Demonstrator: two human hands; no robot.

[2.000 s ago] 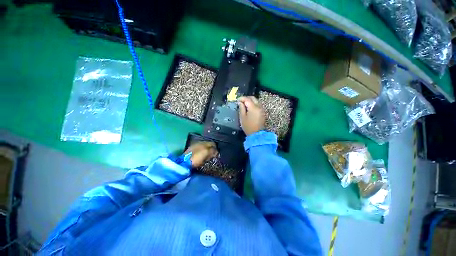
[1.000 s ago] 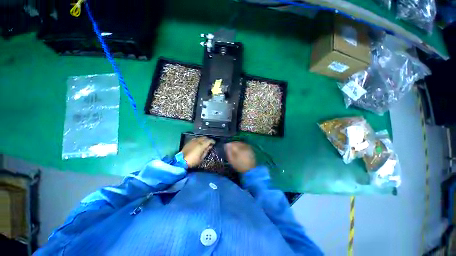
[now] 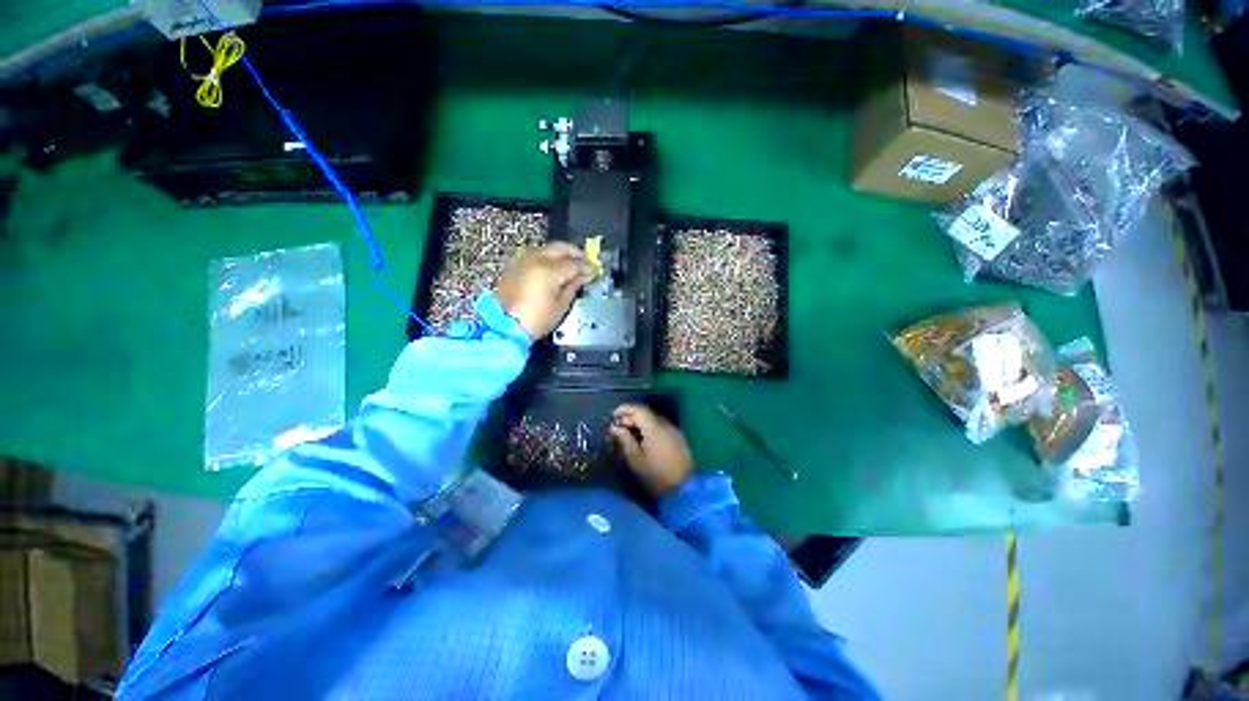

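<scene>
The black fixture (image 3: 599, 206) stands upright in the middle, with a silver plate (image 3: 595, 323) on its near half and a small yellow piece (image 3: 593, 252) beyond it. My left hand (image 3: 544, 288) is at the fixture, fingertips together beside the yellow piece; any part between them is too small to see. My right hand (image 3: 649, 448) is over the right side of the front tray (image 3: 582, 407), fingers bent; whether it holds a part cannot be told. Small metal parts (image 3: 548, 445) lie in the front tray.
Heaped trays of parts stand left (image 3: 484, 247) and right (image 3: 722, 300) of the fixture. A thin dark tool (image 3: 758, 441) lies front right. A clear bag (image 3: 277, 353) lies left. A cardboard box (image 3: 936, 137) and bags of orange-brown parts (image 3: 968, 359) lie right. A blue cord (image 3: 323, 167) hangs left.
My left hand has gone from the front tray up to the yellow piece. My right hand went from the fixture back to the front tray and stays there. The view has shifted.
</scene>
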